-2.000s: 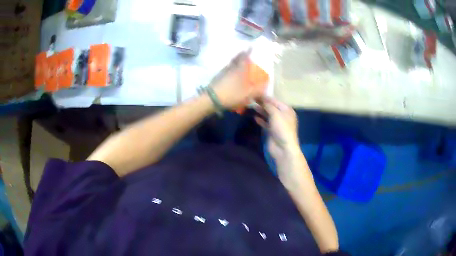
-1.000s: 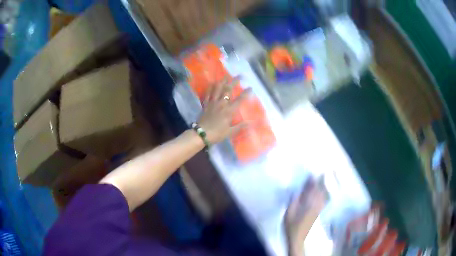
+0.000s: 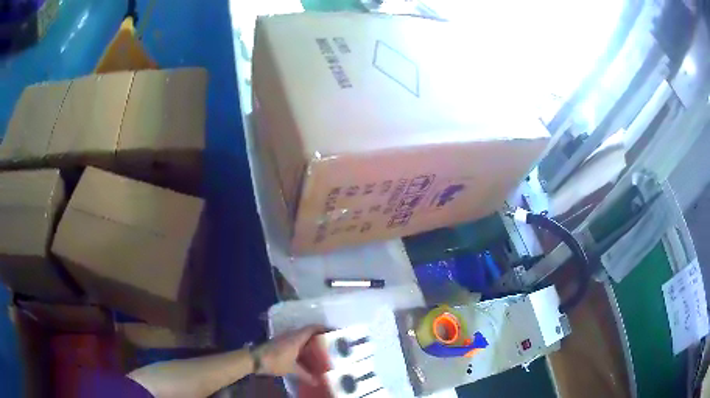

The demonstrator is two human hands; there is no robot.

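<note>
Orange and white retail boxes (image 3: 370, 359) stand in a row on the white bench (image 3: 272, 225) at the bottom centre, with white faces bearing dark round marks towards me; the row is cut off by the bottom edge. My left hand (image 3: 294, 354) is at their left end, its fingers against an orange side, partly hidden behind the boxes. My right hand is not in view.
A large printed carton (image 3: 389, 132) stands on the bench beyond. A marker pen (image 3: 355, 284) lies before it. A tape dispenser (image 3: 445, 330) sits on a grey machine (image 3: 506, 334). Sealed cartons (image 3: 128, 241) and an open carton holding orange boxes (image 3: 70, 361) are at left.
The view has swung left towards the large carton and stacked cartons. My left hand has gone from lying on top of the orange boxes to the row's end. My right hand has left the view.
</note>
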